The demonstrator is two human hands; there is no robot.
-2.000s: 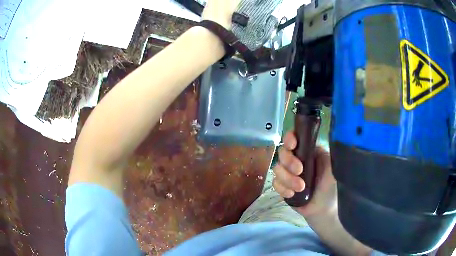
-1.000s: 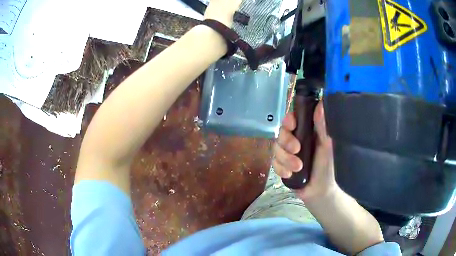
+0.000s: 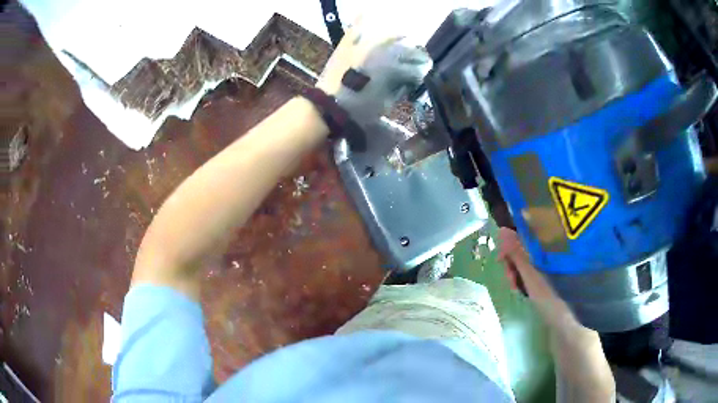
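Observation:
The cutting machine (image 3: 598,149), with a blue and grey motor and a yellow warning triangle, fills the upper right, turned at an angle. Its grey base plate (image 3: 425,208) shows below the stand and sticks out from the lay. My left hand (image 3: 383,75), in a blurred mesh glove with a dark wrist strap, is at the lay beside the stand; its fingers are unclear. My right hand (image 3: 523,271) is partly behind the motor, its fingers around a sliver of the dark handle. The fabric lay (image 3: 201,63) has a brown zigzag cut edge under white marker paper (image 3: 134,24).
The reddish-brown table (image 3: 275,260) carries lint and small shreds. A white paper scrap (image 3: 112,338) lies near my left sleeve. A black cord (image 3: 331,17) runs over the marker paper. Green floor (image 3: 492,275) shows beyond the table's edge, with my clothing at the bottom.
The motor has turned and more of its top shows. The base plate has rotated and sits lower in view. My right hand is now largely behind the motor. The view has shifted, showing the paper scrap.

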